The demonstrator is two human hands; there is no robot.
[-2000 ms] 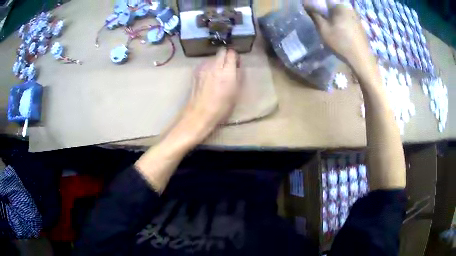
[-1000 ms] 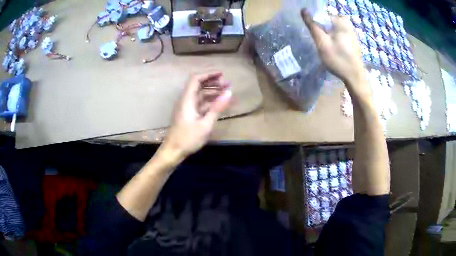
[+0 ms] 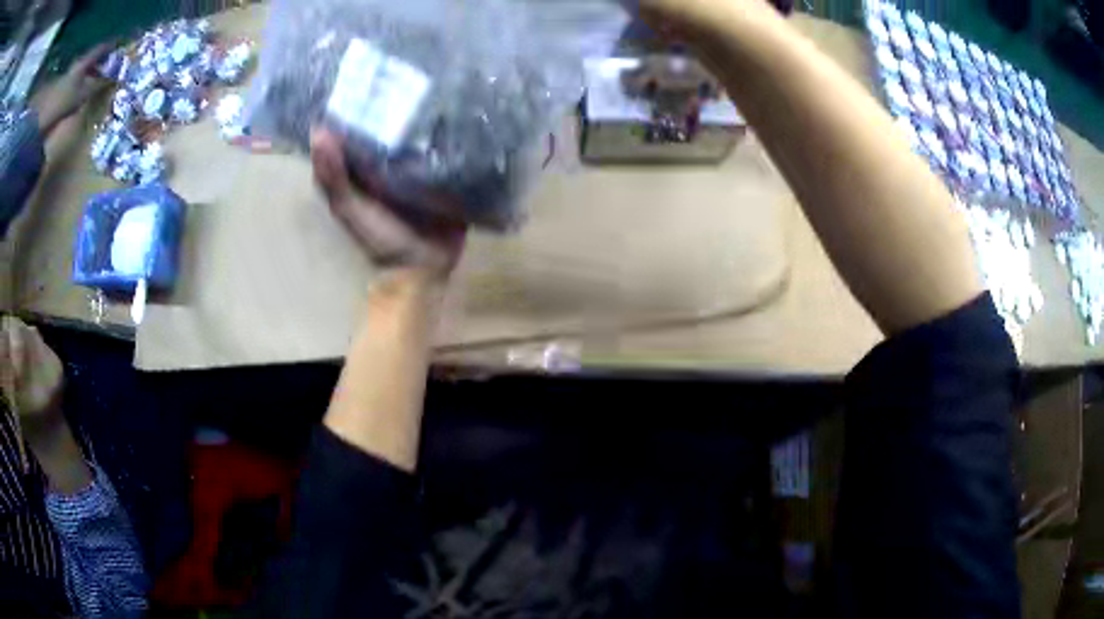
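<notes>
A clear plastic bag of small grey screws (image 3: pixel 478 121) with a white label is held up off the bench at the upper middle. My left hand (image 3: pixel 381 218) is under the bag and grips its lower left side; some fingers are hidden by it. My right hand (image 3: pixel 696 15) is at the bag's upper right end by the top edge, blurred and partly cut off. It seems to hold the clear plastic there. The metal screw feeder (image 3: pixel 660 115) stands behind, below my right forearm.
A blue tub (image 3: pixel 131 242) with a white stick and a heap of motors (image 3: pixel 157 91) are at left, beside another person's hands (image 3: pixel 30 363). Rows of star-wheel motors (image 3: pixel 969 109) and loose white star wheels (image 3: pixel 1007 266) lie at right. A cardboard mat (image 3: pixel 654 254) lies before me.
The bag has been lifted from the right of the feeder and moved left. My left hand, empty before, now holds it from below. My right hand has moved left. Another person's hands have appeared at left.
</notes>
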